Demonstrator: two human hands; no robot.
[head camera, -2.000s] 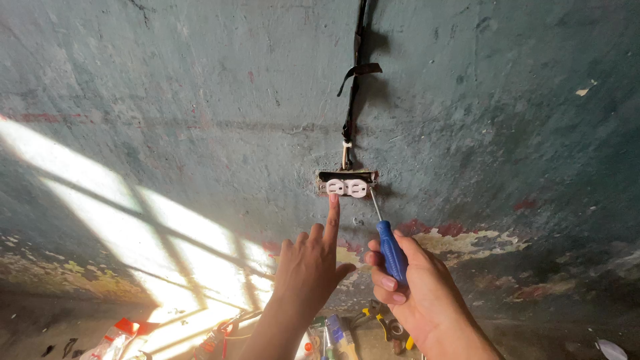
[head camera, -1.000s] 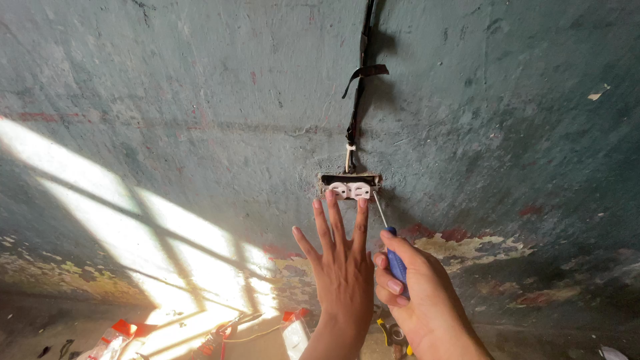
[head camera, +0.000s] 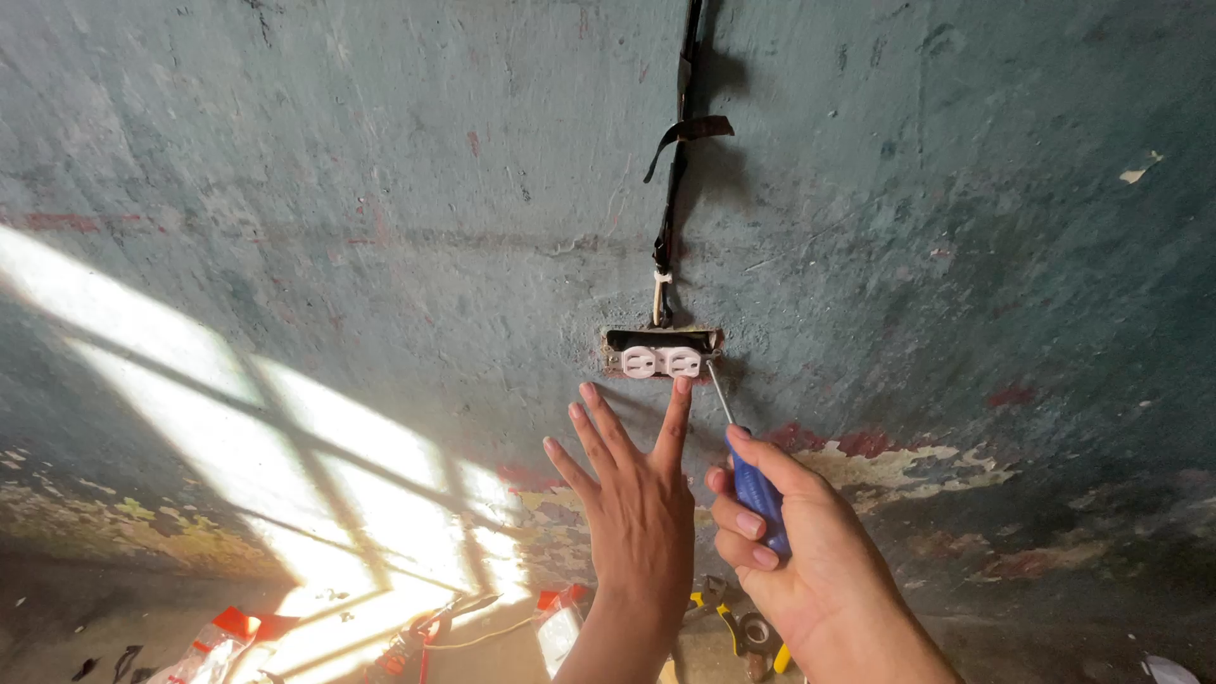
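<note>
A white duplex electrical outlet (head camera: 662, 362) sits sideways in a recessed wall box (head camera: 617, 338) in the worn blue-green wall. My left hand (head camera: 638, 508) has its fingers spread, the index fingertip at the lower edge of the right-hand socket. A screwdriver with a blue handle (head camera: 757, 494) is gripped in my right hand (head camera: 807, 541); its metal shaft points up to the outlet's right end. Whether the tip sits in a screw is too small to tell. Black-wrapped cable (head camera: 674, 190) runs down the wall, with a pale wire (head camera: 657, 296) close above the box.
On the floor below lie yellow-and-black handled pliers (head camera: 727, 622), a roll of dark tape (head camera: 756, 627), a white packaged item (head camera: 559, 635), thin wire (head camera: 484, 638) and a red-and-clear plastic bag (head camera: 223, 641). Peeling paint marks the lower wall, and window light falls on the left.
My left hand, which pointed with one finger at the left socket, has moved right and its fingers have spread; the index fingertip is now at the right socket. My right hand still holds the screwdriver.
</note>
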